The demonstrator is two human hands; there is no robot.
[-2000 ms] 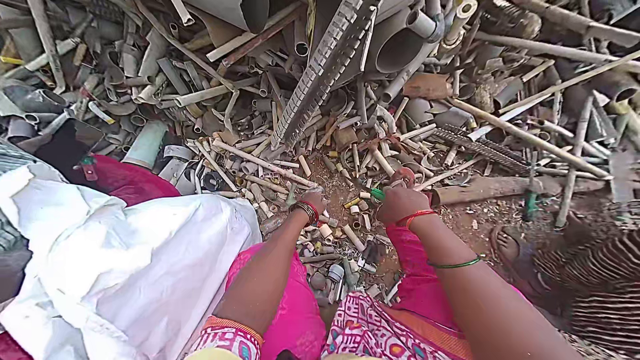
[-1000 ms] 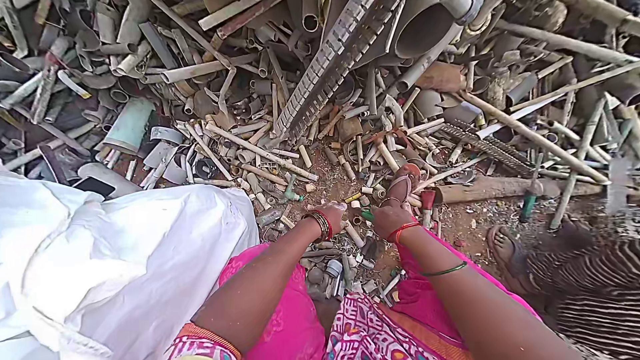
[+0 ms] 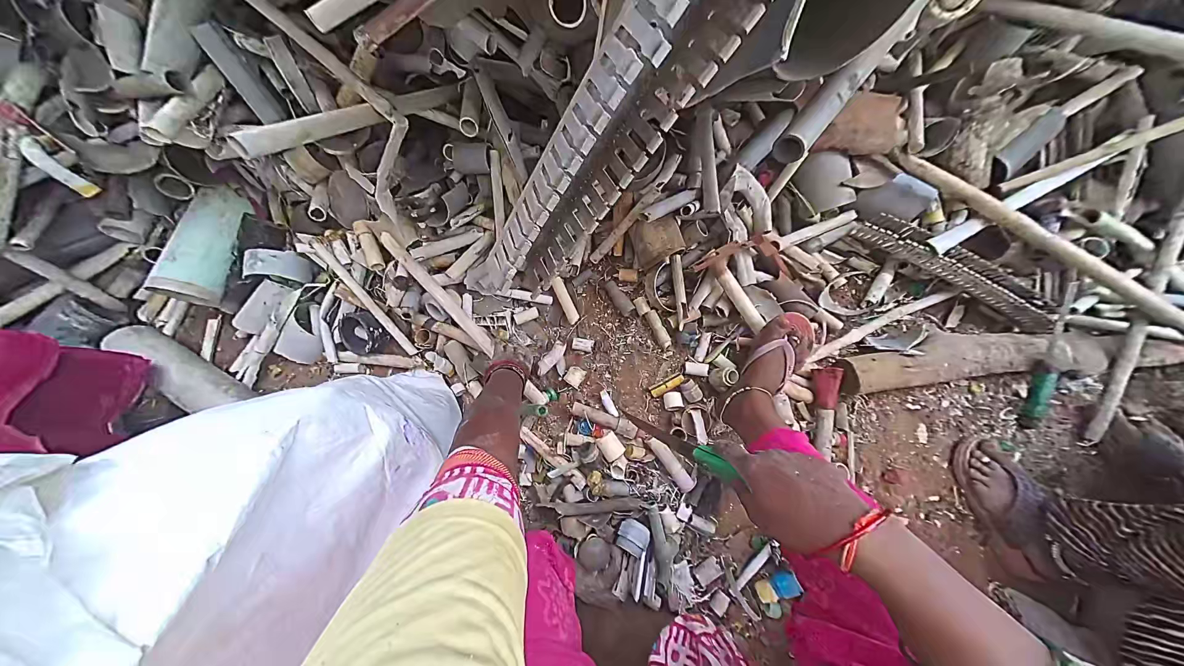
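Note:
My right hand (image 3: 803,495), right of the middle, is closed on the green handle of a knife (image 3: 718,462), whose thin dark blade points up and left over small cut pipe pieces. My left hand (image 3: 507,368) reaches forward to the pile, beside a long thin pale pipe (image 3: 439,294); its fingers are blurred, and whether they grip anything cannot be told. A small green fitting (image 3: 546,400) lies just right of it. Short pipe offcuts (image 3: 671,462) cover the soil between my feet.
Scrap plastic pipes are heaped ahead, with a slotted grey cable duct (image 3: 592,139) leaning through them. A white sack (image 3: 240,499) lies at left. My sandalled foot (image 3: 772,365) stands by a brown log-like pipe (image 3: 980,361). Another person's foot (image 3: 994,481) is at right.
My left hand has moved away from my right hand, forward and left to the pile. Earlier both hands were close together above the offcuts. The knife blade now shows clearly.

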